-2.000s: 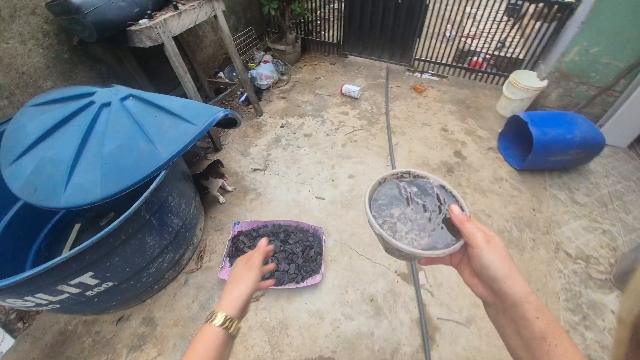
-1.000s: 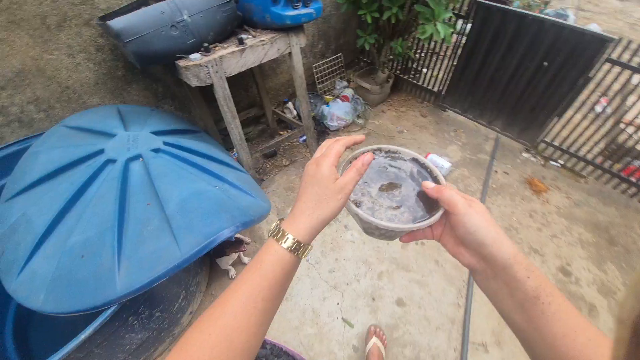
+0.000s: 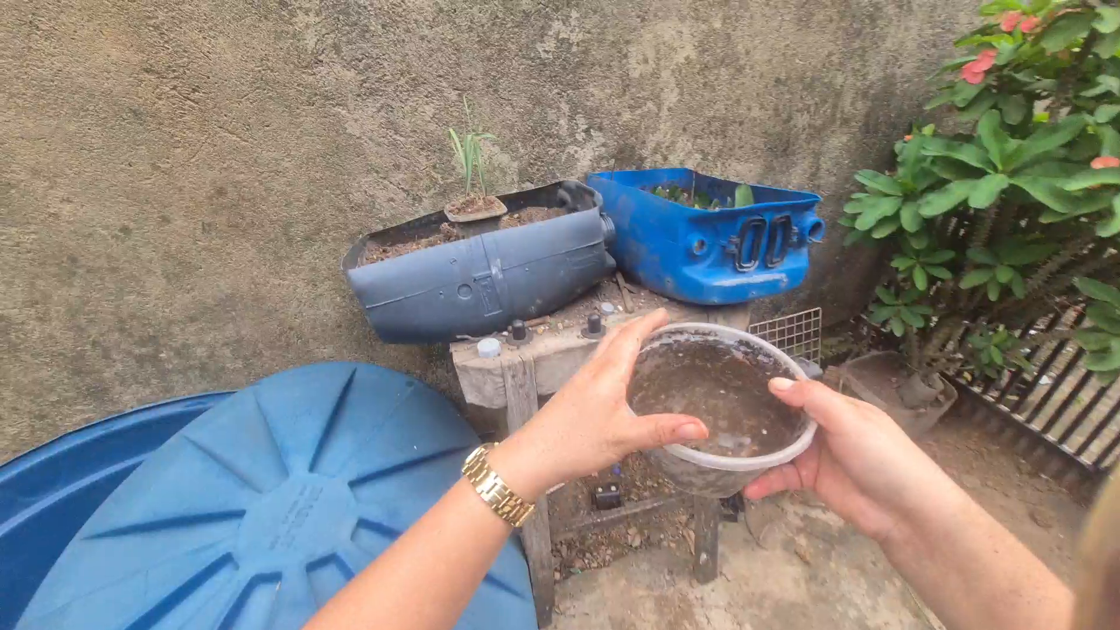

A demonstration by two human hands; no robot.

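Observation:
A round translucent plastic tub [image 3: 719, 398] with murky brown water and dark bits in it is held up in front of me. My right hand [image 3: 844, 446] grips its right side, the thumb over the rim and the fingers beneath. On the left side, my left hand [image 3: 604, 407], with a gold wristwatch [image 3: 498, 486] at the wrist, is on the tub, its thumb across the near rim. Beyond the tub, a grey cut-open plastic drum planter [image 3: 481, 280] with soil and a small potted plant [image 3: 472, 179] rests on a weathered wooden table [image 3: 560, 350].
A blue cut-open drum planter [image 3: 713, 236] sits beside the grey one, against a rough wall [image 3: 262, 175]. Bottom left is a blue water tank lid [image 3: 297, 516]. A flowering shrub [image 3: 989, 192] and a metal fence [image 3: 1063, 394] stand at the right. Small caps lie along the table edge.
The view has swung left and up to the planters. My left hand, over the charcoal-like pieces in a pink-edged tray two seconds ago, has come to the tub. My right hand has kept its hold.

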